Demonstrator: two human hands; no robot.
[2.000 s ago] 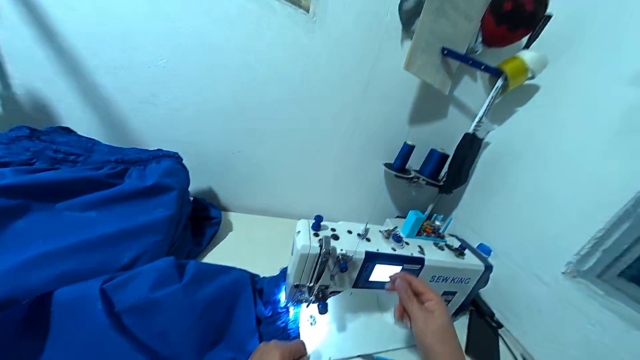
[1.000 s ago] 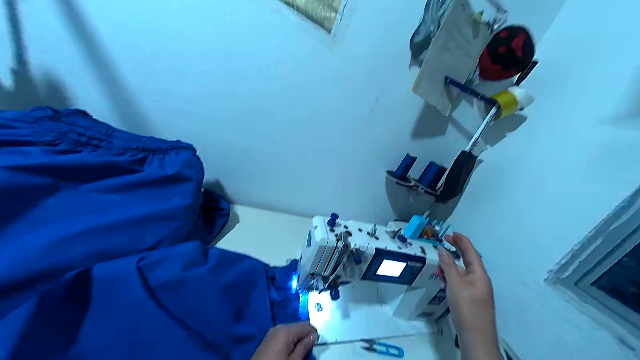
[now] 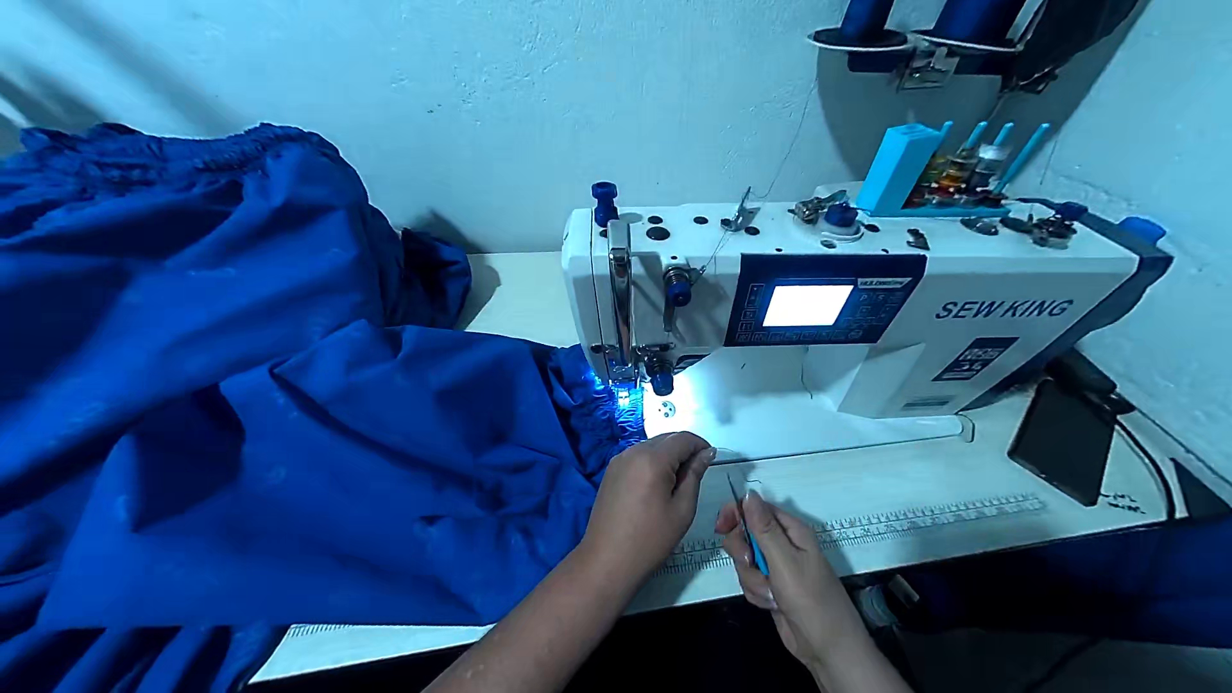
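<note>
Blue gathered fabric [image 3: 337, 462] spreads over the left of the table, its edge under the lit needle area of a white sewing machine [image 3: 1001, 337]. My left hand [image 3: 654, 481] is in front of the needle area beside the fabric edge, thumb and forefinger pinched on what looks like a thin thread. To its right, my right hand [image 3: 784, 558] holds blue-handled thread snips [image 3: 754, 544], with the tip pointing up toward the left hand. A thread [image 3: 804, 371] hangs below the machine arm. Whether the snips' blades are apart cannot be told.
A printed ruler scale [image 3: 924, 518] runs along the table's front. A dark flat device [image 3: 1065, 438] lies at the right near a cable. On the machine stands a blue holder with bobbins [image 3: 958, 178]. Blue thread spools [image 3: 972, 21] sit on a stand above. The wall is close behind.
My right hand has left the right side of the machine and now holds the snips, which lay on the table one second ago. My left hand remains near the fabric edge. The view is closer.
</note>
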